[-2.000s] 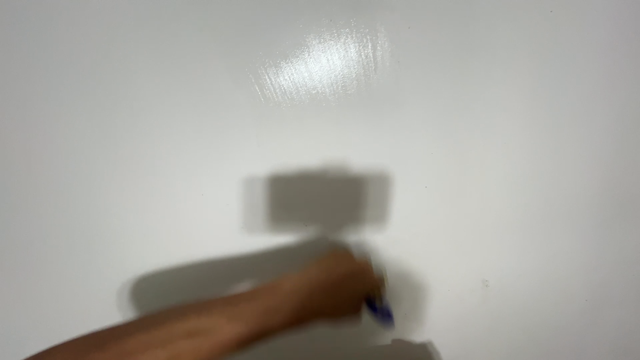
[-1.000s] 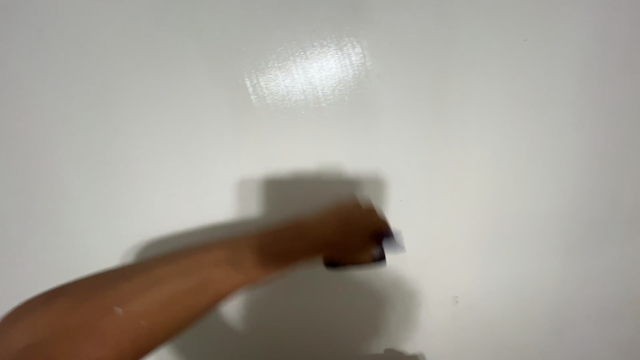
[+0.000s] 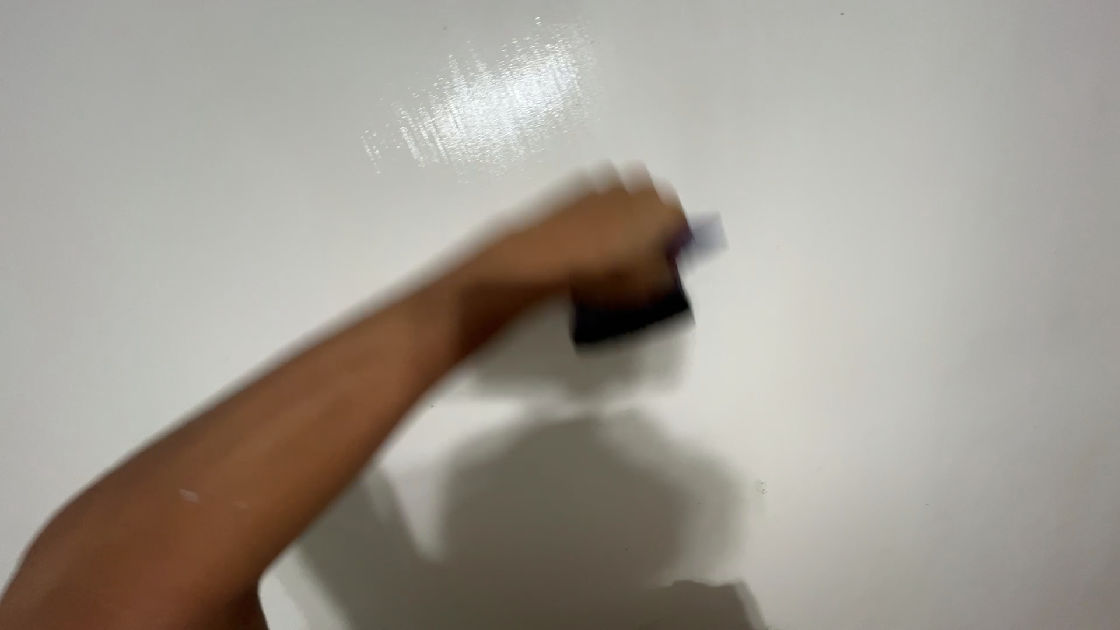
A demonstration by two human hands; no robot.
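My left hand (image 3: 621, 232) reaches in from the lower left, blurred by motion, with its fingers closed around a dark block-like object (image 3: 630, 319). The object's black lower part shows below the hand, and a small purple-blue part (image 3: 704, 238) sticks out to the right of the fingers. It looks like a whiteboard eraser, though the blur hides its details. Behind the hand is a glossy white surface (image 3: 875, 262); whether the object touches it, I cannot tell. My right hand is out of the view.
The smooth white surface fills the background. A bright light reflection (image 3: 507, 105) lies above the hand. Shadows of the head and arm (image 3: 595, 499) fall across the lower middle. A few tiny dark specks (image 3: 761, 487) mark the surface at the lower right.
My left hand has moved up from the lower middle with the object in it. More of the forearm shows, and more of the object's dark part is visible.
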